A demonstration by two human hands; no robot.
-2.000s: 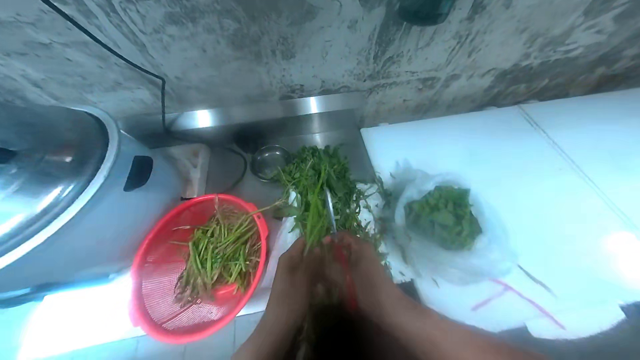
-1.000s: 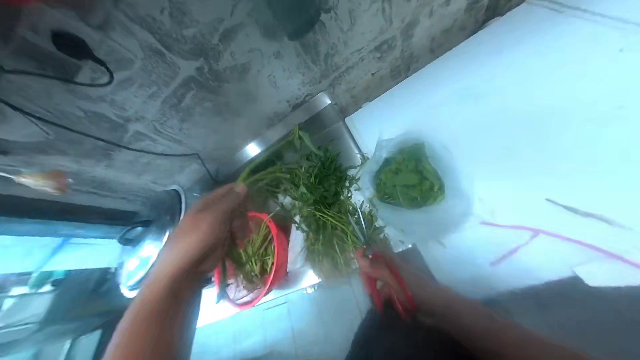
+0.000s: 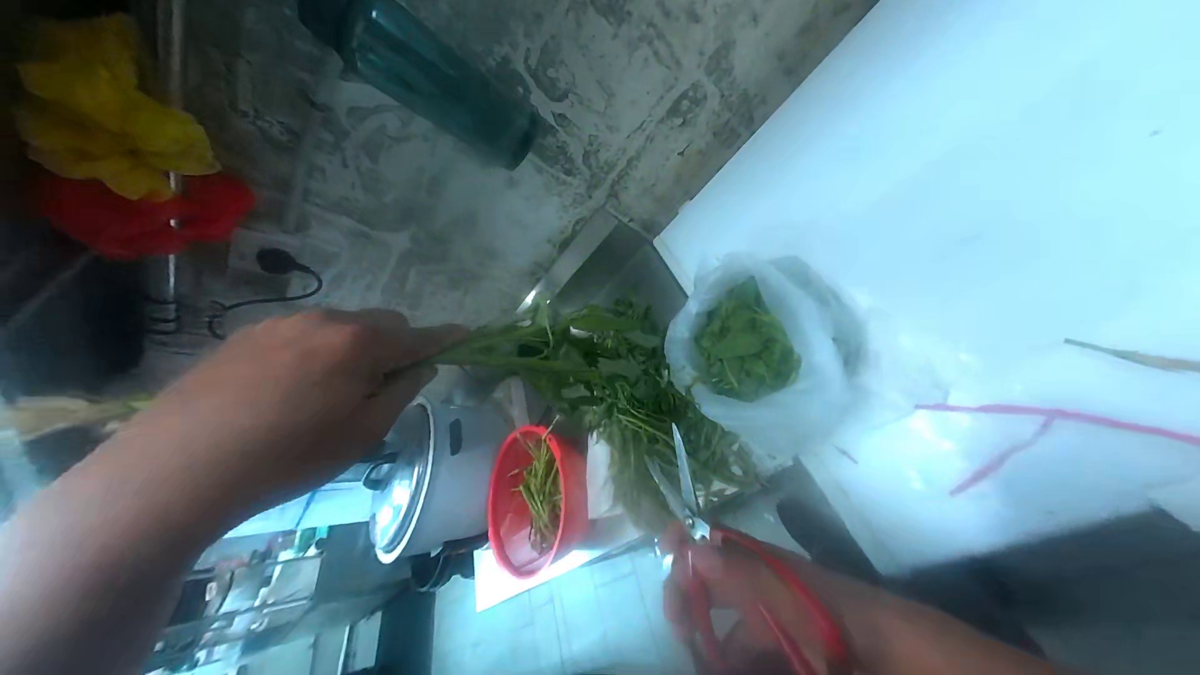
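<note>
My left hand grips a few stems of leafy greens, their leaves reaching right over a heap of the same greens. Red-handled scissors are in my right hand, blades parted and pointing up at the heap's lower edge. Left of the heap, a red plastic basket holds cut stems. To the right, an open clear plastic bag contains green leaves.
A large lidded metal pot stands left of the basket. A dark green bottle is near the concrete wall. Yellow and red bags hang at upper left. A white countertop extends right, bearing a pink strand.
Two seconds ago both hands were together at the heap; now they are apart, the left out to the left with stems. The view has turned strongly.
</note>
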